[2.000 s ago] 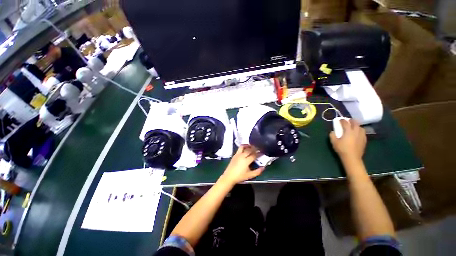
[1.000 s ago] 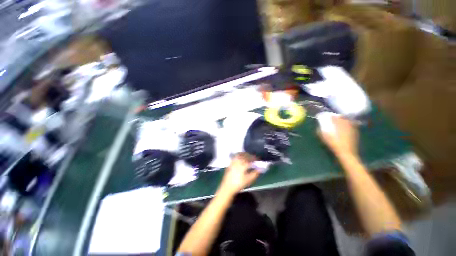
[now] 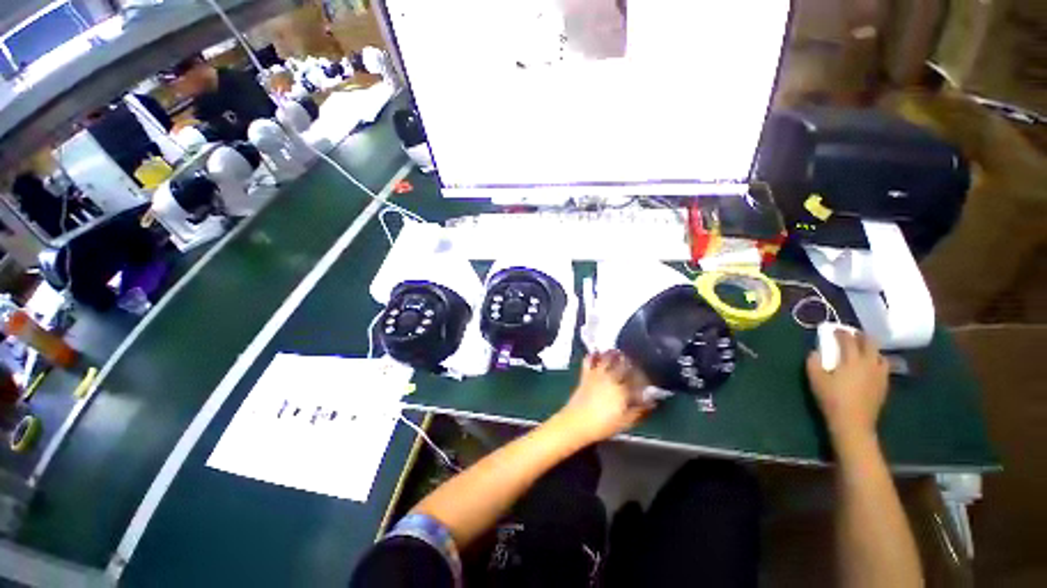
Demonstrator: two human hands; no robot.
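Note:
Three white dome cameras with black ball heads and round LEDs stand in a row: the left camera [image 3: 424, 323], the middle camera [image 3: 525, 310] and the larger right camera [image 3: 677, 339]. My left hand [image 3: 609, 396] grips the lower left side of the right camera, by its black head; a small whitish piece shows at the thumb, too blurred to identify. My right hand [image 3: 852, 373] is closed over a white mouse [image 3: 829, 342]. A purple-pink tab [image 3: 504, 356] hangs below the middle camera's face. The monitor [image 3: 597, 103] is bright white, with a small picture at the top.
A keyboard [image 3: 574, 233] lies behind the cameras. Yellow tape roll [image 3: 738, 298] and red box [image 3: 735, 233] lie behind the right camera. Black printer [image 3: 873, 172] stands at back right. A white sheet [image 3: 304, 423] lies front left. A person [image 3: 224, 101] is beyond the green belt, near more cameras.
The screen has turned from dark to bright white. The view has swung about, blurring one second ago. My left hand remains at the right camera and my right hand on the mouse.

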